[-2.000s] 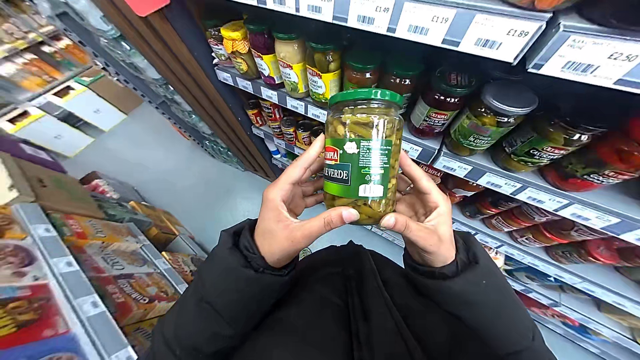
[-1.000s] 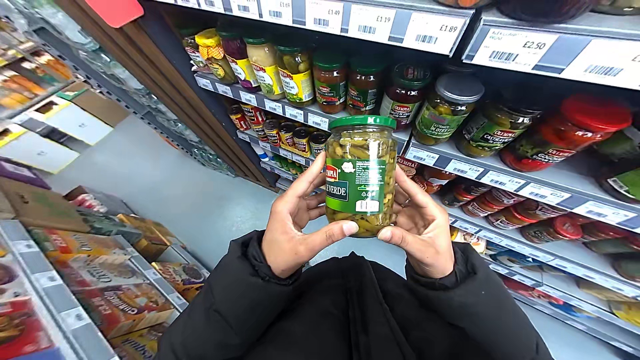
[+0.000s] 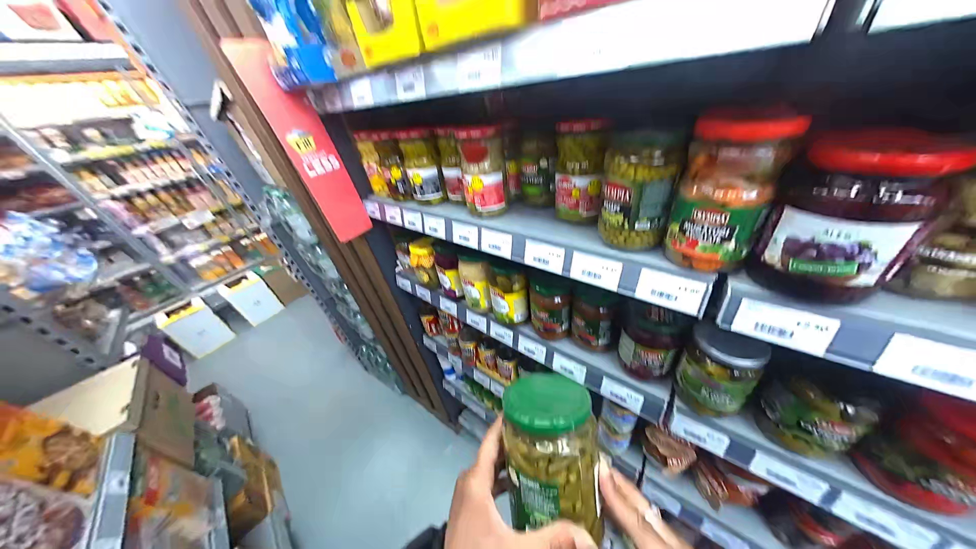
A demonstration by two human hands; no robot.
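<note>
A glass jar of green beans with a green lid (image 3: 550, 465) is held upright at the bottom of the view. My left hand (image 3: 488, 507) grips its left side, the thumb across the front low down. On the jar's right side, my right hand (image 3: 637, 515) rests with its fingers against the glass; part of this hand is cut off by the lower edge. Behind the jar are shelves of pickle jars. A similar green-lidded jar (image 3: 639, 194) stands on the upper shelf, beside a red-lidded jar of mixed vegetables (image 3: 720, 198).
Shelf edges with price labels (image 3: 598, 271) run along the right. A large jar of dark beetroot-coloured contents (image 3: 842, 229) stands upper right. A red hanging sign (image 3: 305, 145) is at the aisle end. Boxed goods (image 3: 53, 457) line the left, with grey floor (image 3: 328, 450) between.
The view has tilted up toward the higher shelf. The jar, still in both hands, now sits lower in the view, and its lid shows more from above.
</note>
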